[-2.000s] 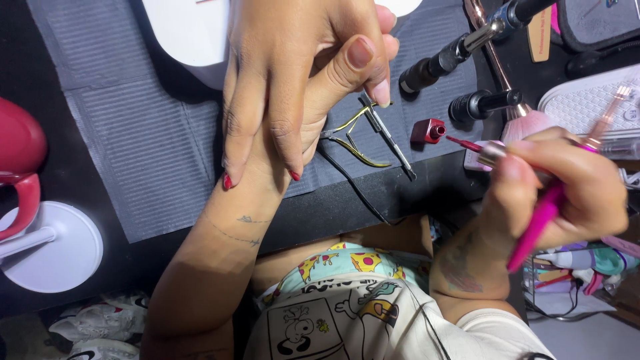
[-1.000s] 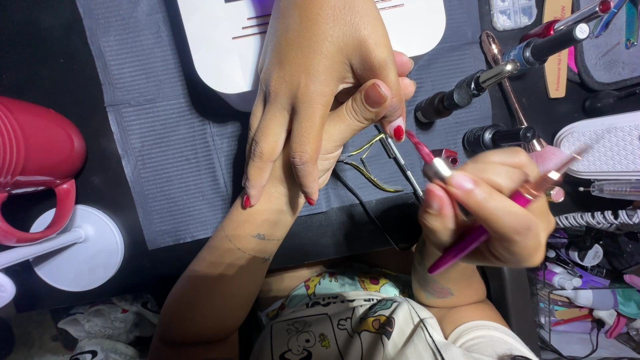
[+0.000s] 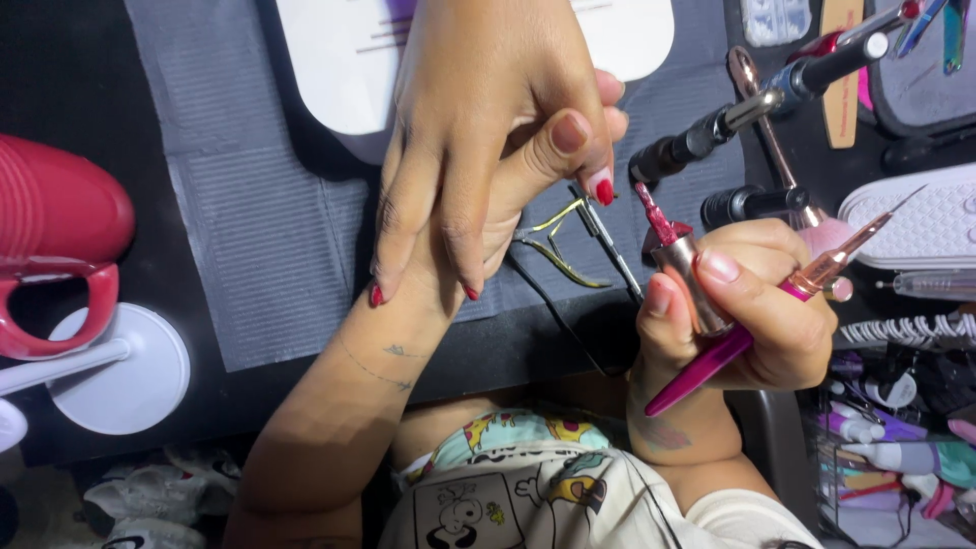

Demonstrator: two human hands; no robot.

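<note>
My left hand [image 3: 545, 156] is closed around another person's hand [image 3: 473, 99], which lies palm down over my wrist. Its nails show red polish; on the nail of the fingertip [image 3: 602, 189] beside my thumb, red covers part. My right hand [image 3: 770, 328] grips a metallic polish cap [image 3: 695, 290] whose brush [image 3: 657, 213], loaded with red, is a short gap right of that fingertip. The same hand holds a fine liner brush with a magenta handle [image 3: 701, 370]. A red polish bottle [image 3: 681, 229] is partly hidden behind the cap. Gold-handled cuticle nippers [image 3: 560, 248] and a metal tool [image 3: 608, 244] lie below the fingertip.
A white nail lamp [image 3: 335, 69] stands at the top on a grey disposable towel [image 3: 244, 252]. Dark jointed stand [image 3: 709, 130], black bottle [image 3: 743, 206], pink fluffy brush [image 3: 827, 235] and wooden file [image 3: 842, 76] are at right. A red mug [image 3: 61, 206] and white round base [image 3: 126, 370] are left.
The polish brush went from beside the bottle to the fingertip, and now stands a little apart from it. That nail, without red two seconds ago, now carries red polish.
</note>
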